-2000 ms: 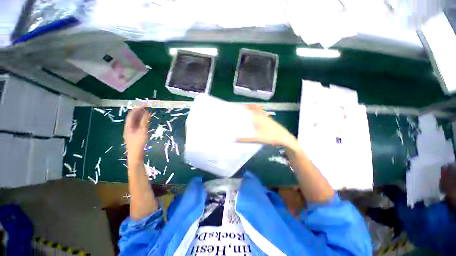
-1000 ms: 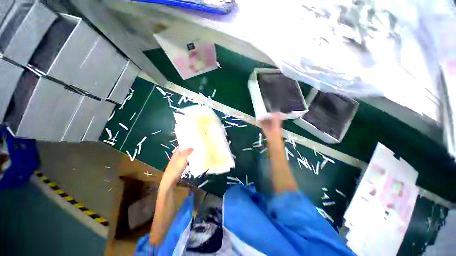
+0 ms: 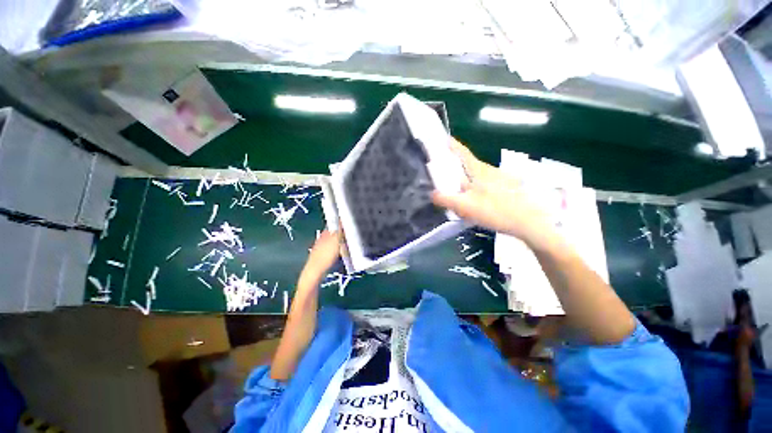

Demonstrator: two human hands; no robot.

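Note:
A white box with a dark grey dimpled insert (image 3: 381, 199) is held tilted above the middle of the green bench, its open side facing me. My right hand (image 3: 491, 199) grips its right wall, with fingers over the rim. My left hand (image 3: 320, 258) is at the lower left, closed on the edge of a second white piece (image 3: 331, 211). That piece shows as a thin strip beside and beneath the box; the rest of it is hidden. My left fingertips are partly hidden.
Liner strips (image 3: 241, 292) are scattered on the green bench (image 3: 182, 245). Blanks (image 3: 550, 245) lie at the right, grey-white boxes (image 3: 38, 254) at the far left. A printed card (image 3: 195, 114) leans at the back left. Another person's arm (image 3: 743, 355) shows at the right edge.
My right hand has lifted a box with dark insert from the back row and brought it over the bench. My left hand's white piece is now mostly behind it. The view has turned back right.

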